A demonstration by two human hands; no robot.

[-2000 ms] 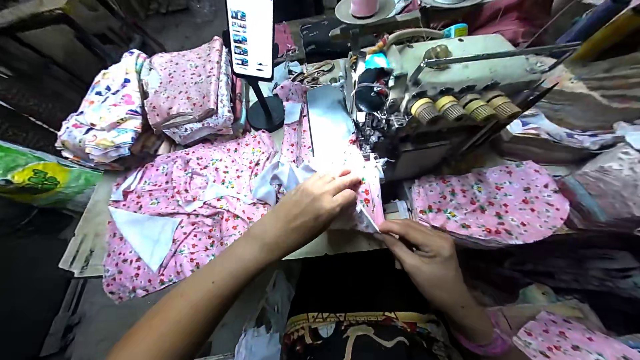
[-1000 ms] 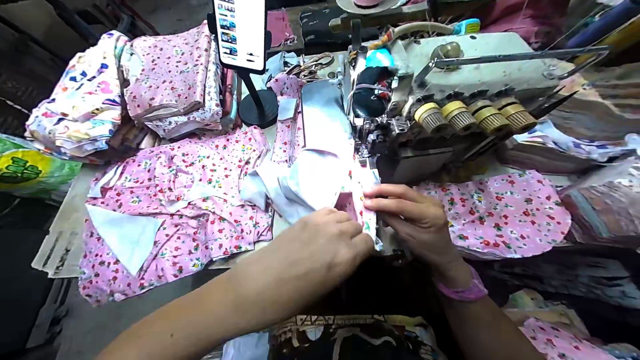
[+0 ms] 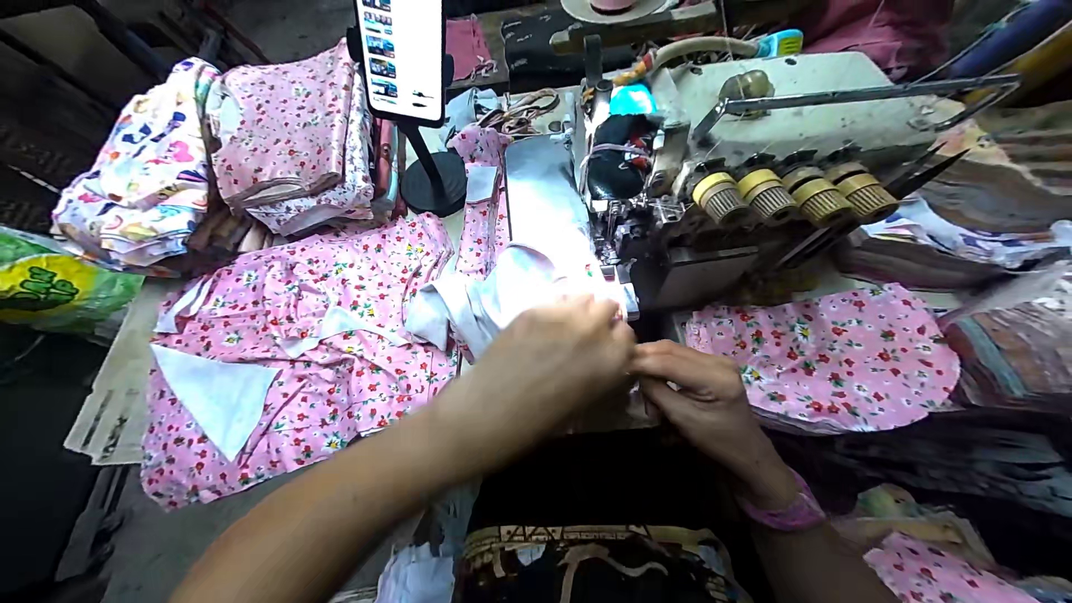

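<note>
An overlock sewing machine (image 3: 779,109) with several yellow-topped tension knobs stands in front of me, its lit needle area just beyond my hands. My left hand (image 3: 569,343) is blurred and lies over pale fabric (image 3: 502,293) at the front of the presser foot (image 3: 618,272). My right hand (image 3: 695,385) meets it on the right, thumb and forefinger pinched together at the fabric's near edge. What lies between the fingers is mostly hidden. Pink floral fabric (image 3: 360,285) with white triangular and strip pieces spreads over the table to the left.
Folded printed fabrics (image 3: 285,126) are stacked at the back left, beside a phone (image 3: 402,59) on a round-based stand (image 3: 433,182). A pile of pink floral pieces (image 3: 837,360) lies right of the machine. A green and yellow plastic bag (image 3: 67,285) is at the left edge.
My right hand first moved up beside the presser foot, then came back down toward me. My left hand now reaches farther forward over the pale fabric than one second ago.
</note>
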